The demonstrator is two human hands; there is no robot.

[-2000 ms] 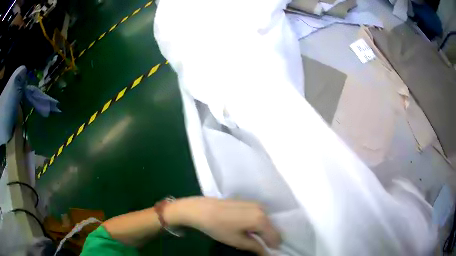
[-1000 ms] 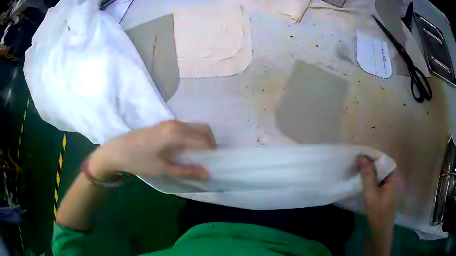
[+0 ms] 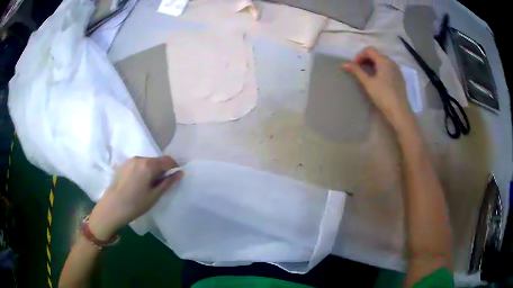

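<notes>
The white interfacing (image 3: 242,211) lies flat along the near edge of the table, with a folded strip at its right end. It runs left into a big loose heap (image 3: 67,95). My left hand (image 3: 138,183) pinches its upper edge at the left. The grey-taupe pocket piece (image 3: 336,107) lies flat right of centre, rounded corners towards me. My right hand (image 3: 378,79) is on its upper right part, with thumb and index finger close together at the cloth. Whether they grip it cannot be told.
Black scissors (image 3: 439,84) and a white template (image 3: 412,87) lie at right. A shiny metal plate (image 3: 475,67) is upper right, the iron (image 3: 488,225) lower right. Pale pink pieces (image 3: 211,79) and a large grey piece (image 3: 151,93) lie left of centre, a grey panel (image 3: 337,8) at the far edge.
The interfacing, earlier held up between both hands, now lies on the table. My right hand has let go of it and moved up to the pocket piece, which sits turned straighter.
</notes>
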